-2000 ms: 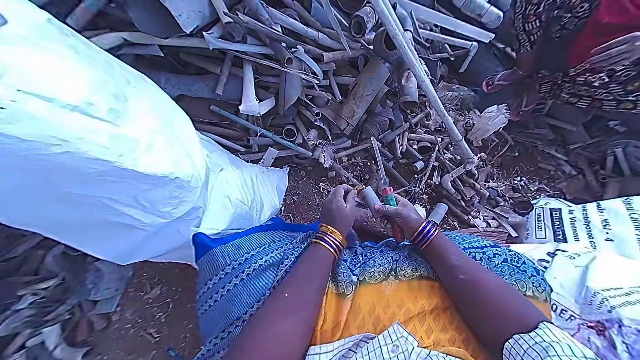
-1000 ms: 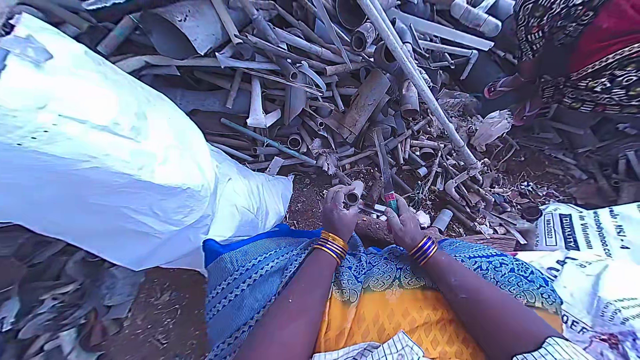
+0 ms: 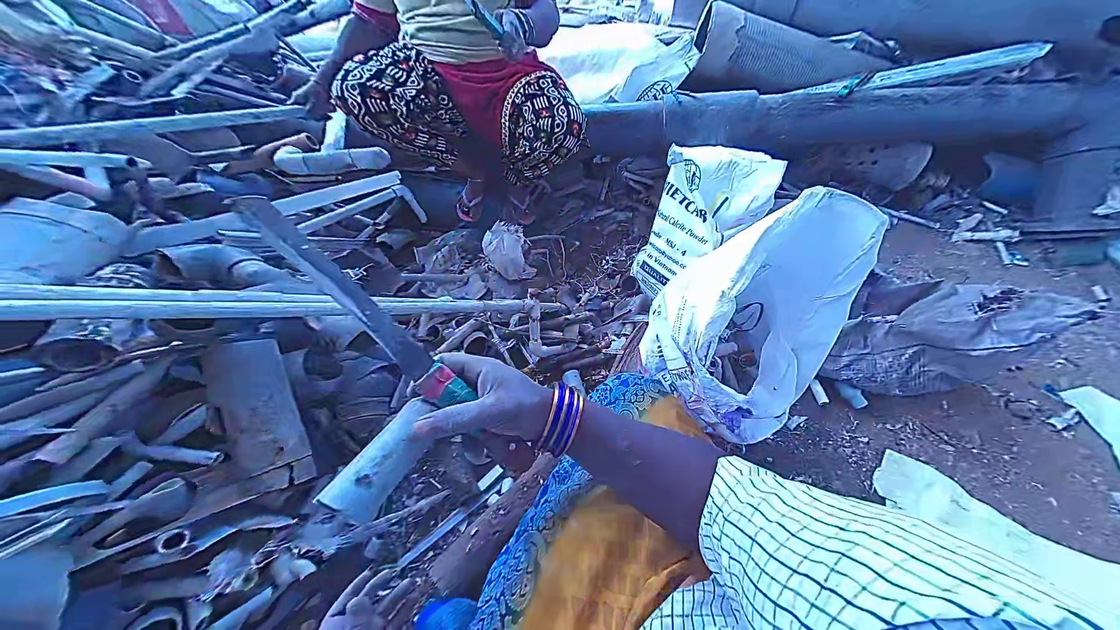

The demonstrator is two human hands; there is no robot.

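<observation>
My right hand (image 3: 490, 402) grips the red and green handle (image 3: 444, 385) of a long-bladed knife (image 3: 332, 284), whose blade points up and left over the scrap. A short, pale pipe piece (image 3: 374, 464) lies under the thumb of that hand and appears held along with the knife. At the bottom edge, my left hand (image 3: 360, 602) is partly cut off and blurred; its fingers look apart, above loose scraps, with nothing seen in them. An opened white woven sack (image 3: 809, 262) with printed writing stands to the right of my knees.
Pipe scraps (image 3: 254, 411) pile up on the left, with long pale strips (image 3: 175, 304) across them. Another person (image 3: 472, 87) squats ahead, one hand on a tool. A large grey pipe (image 3: 831, 114) runs behind the sack. Grey sacking (image 3: 954, 337) lies on the ground at right.
The view has swung to the right and up. My hands, close together before, are now apart: the left is lower, while the right holds the knife out over the scrap.
</observation>
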